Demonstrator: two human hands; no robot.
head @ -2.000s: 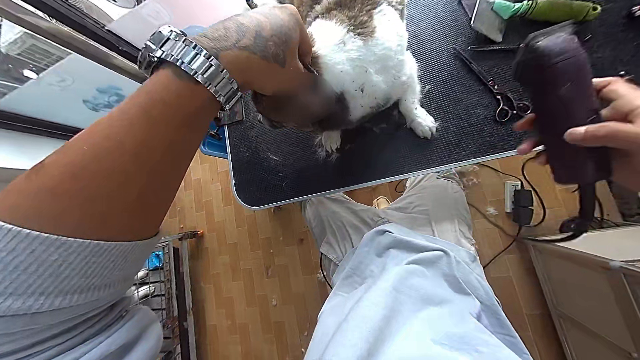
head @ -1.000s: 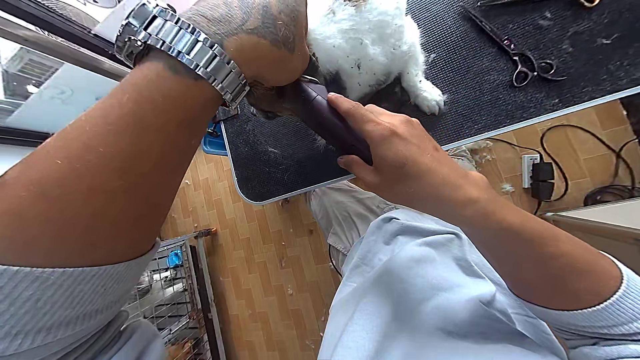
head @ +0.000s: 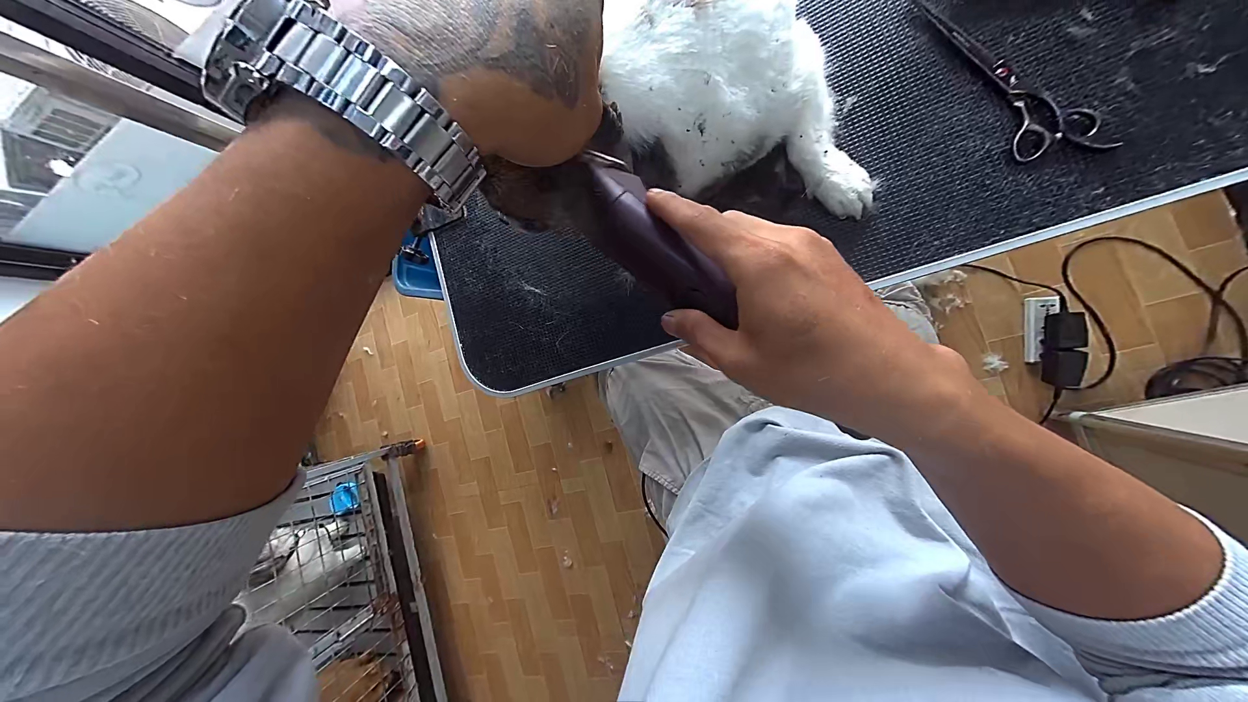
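Note:
A dog with white chest and legs [head: 721, 88] and a dark brown head [head: 531, 195] is on a black ribbed grooming table [head: 546, 312]. My left hand [head: 517, 78], with a steel watch at its wrist, lies over the dog's head; its fingers are hidden behind the back of the hand. My right hand [head: 780, 283] grips a dark purple hair clipper [head: 663, 244], whose blade end is against the dark fur just below my left hand. Grooming scissors [head: 1024, 97] lie on the table to the right of the dog's paw.
The table's pale metal edge [head: 1053, 234] runs in front of me. Below right are a power strip [head: 1041, 327], black adapters [head: 1063, 351] and looped cables. A wire cage [head: 331, 575] stands on the floor at lower left. A blue tray [head: 417, 273] shows beside the table's left edge.
Two seconds ago my right hand held the clipper off to the right, away from the dog. It has moved left, and the clipper now meets the head. My left hand has stayed on the head.

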